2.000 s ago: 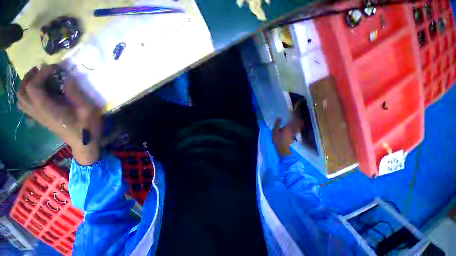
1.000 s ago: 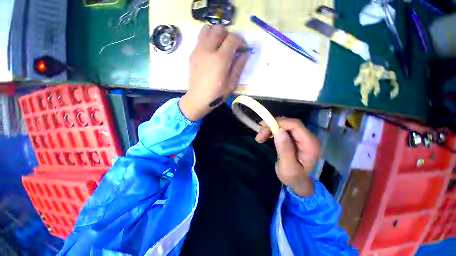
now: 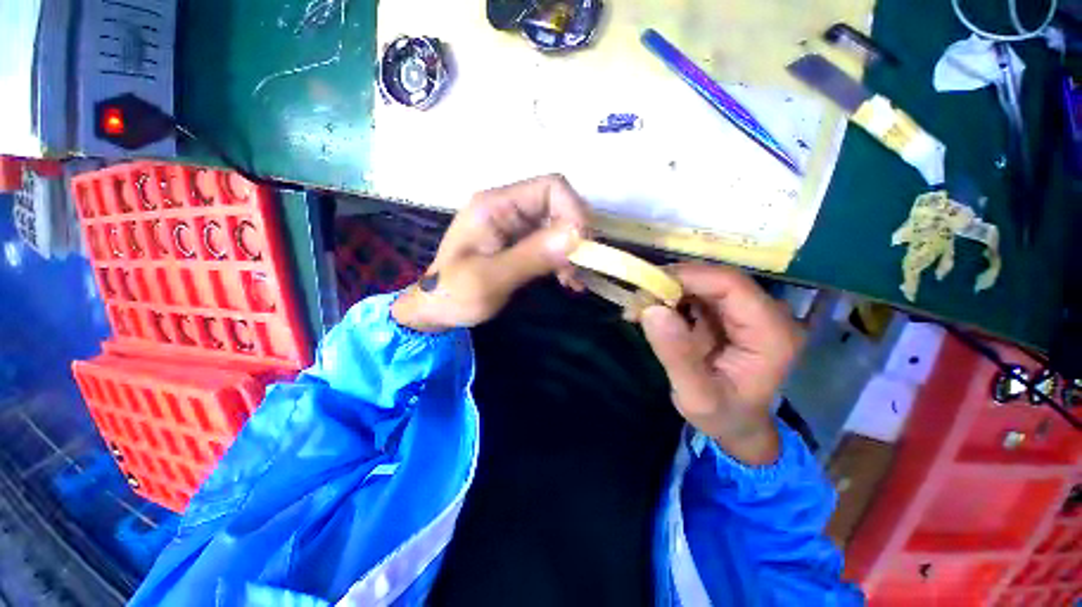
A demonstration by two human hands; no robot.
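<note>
A thin pale-yellow adhesive tape roll [image 3: 629, 268] is held in front of the bench edge, between my two bare hands. My left hand [image 3: 496, 251] pinches its left side with thumb and fingers. My right hand [image 3: 726, 344] grips its right side. On the board [image 3: 510, 154] lie a small round watch case [image 3: 414, 72], a dark open watch unit [image 3: 558, 21] at the top edge, a small dark circuit part [image 3: 619, 122] and purple-blue tweezers [image 3: 721, 100].
A flat grey blade with a wrapped handle [image 3: 872, 114] and a crumpled cream tape clump [image 3: 946, 240] lie at right on the green mat [image 3: 267, 113]. Red trays stand at left [image 3: 178, 255] and right [image 3: 985, 474]. A red-lit switch [image 3: 115, 120] is at upper left.
My left hand has come down from the board to the tape roll and taken hold of it. My right hand keeps its hold. The camera view has shifted, and the roll is tilted flatter.
</note>
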